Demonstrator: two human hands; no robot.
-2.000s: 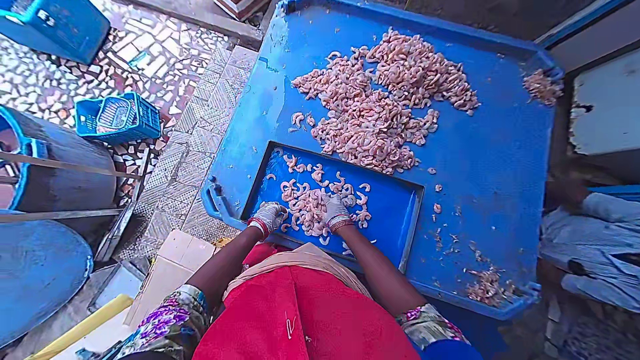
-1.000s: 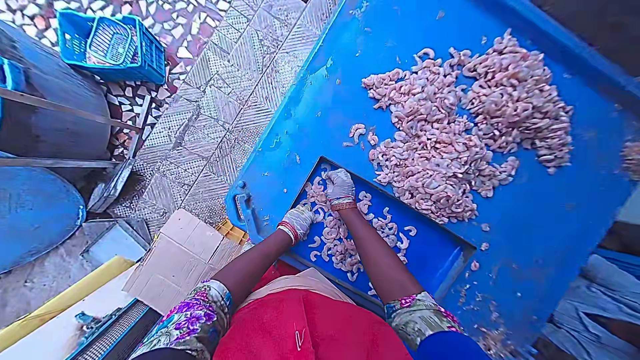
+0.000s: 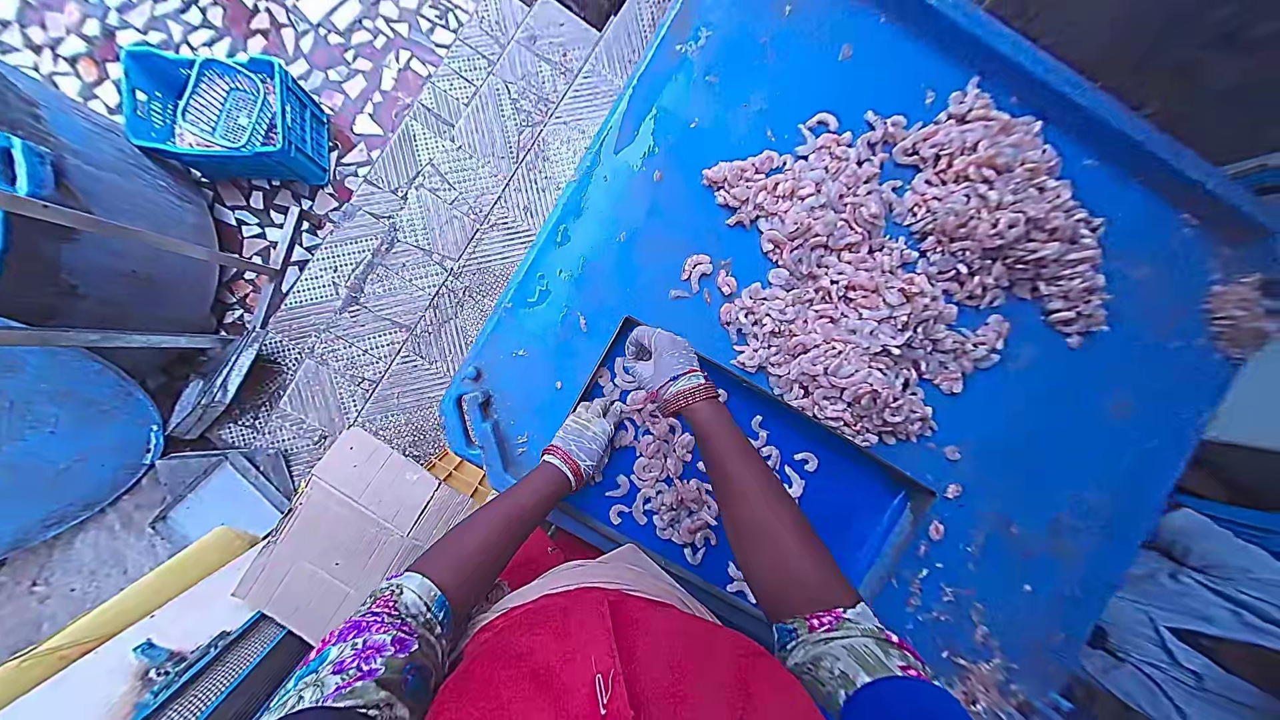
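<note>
Both my hands wear pale gloves and are close together over the left end of a blue tray (image 3: pixel 850 520). My left hand (image 3: pixel 588 438) has its fingers at the edge of the peeled shrimp (image 3: pixel 660 460) in the tray. Just above and to the right, my right hand (image 3: pixel 662 362) is curled near the tray's far left corner, beside loose shrimp. Whether either hand pinches a shrimp is too small to tell. A large heap of shrimp (image 3: pixel 850 300) lies on the blue table (image 3: pixel 1060 480) beyond the tray.
Small scraps lie along the table's right part. On the floor at left are a blue plastic crate (image 3: pixel 300 130), a large drum (image 3: pixel 110 250), a blue round lid (image 3: pixel 70 440) and a cardboard piece (image 3: pixel 350 530). Grey cloth (image 3: pixel 1190 590), perhaps a person's clothing, shows at the right edge.
Two seconds ago my hands were apart on either side of the shrimp in the tray; now they are close together at its left end. The view has turned and shifted.
</note>
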